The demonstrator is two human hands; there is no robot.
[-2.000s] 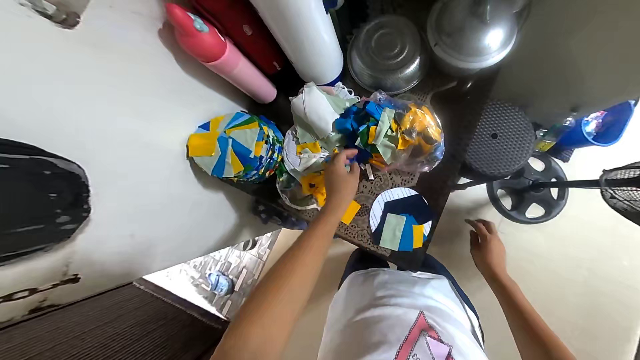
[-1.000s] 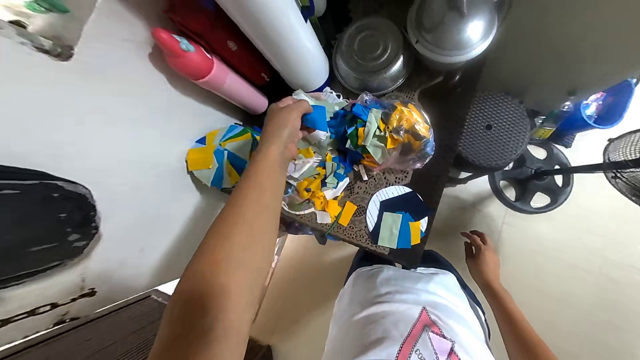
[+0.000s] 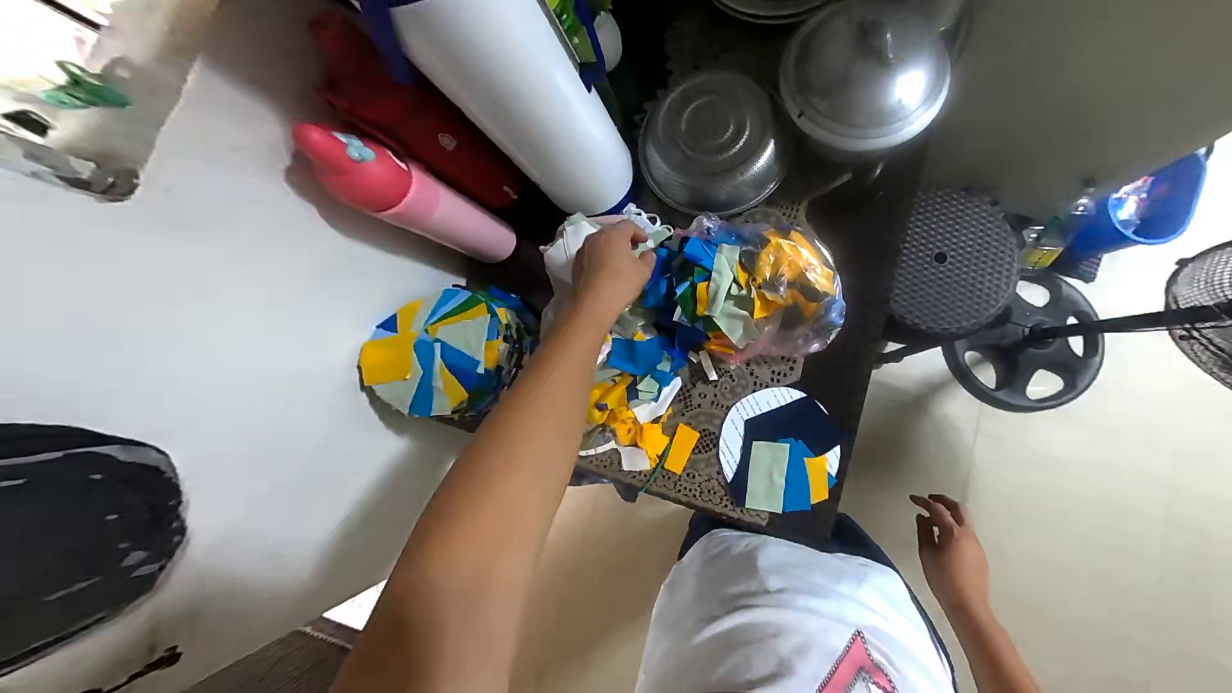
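Observation:
My left hand (image 3: 613, 267) reaches over a white bag (image 3: 568, 247) at the back of the table, its fingers bent beside pale cloth scraps; whether it grips one is hidden. Close by on the right, a clear plastic bag (image 3: 784, 289) holds blue, green and yellow scraps. Loose yellow scraps (image 3: 630, 419) and blue ones lie nearer me. A round white disc (image 3: 736, 438) carries overlapping dark blue, pale green, blue and yellow pieces. To the left is a stack of patchwork cloth rounds (image 3: 443, 351). My right hand (image 3: 951, 549) hangs empty beside the table, fingers apart.
A pink bottle (image 3: 414, 197), a large white cylinder (image 3: 525, 96) and metal pots (image 3: 712, 144) stand along the back of the table. Right of its dark edge are a perforated round stool seat (image 3: 953, 260), a fan's round base (image 3: 1022, 342) and a blue bin (image 3: 1145, 207).
My left hand was at the scraps, then held a blue piece near the white bag; that blue piece is no longer seen in its fingers. Loose scraps now lie spread near the front. My right hand stays beside the table.

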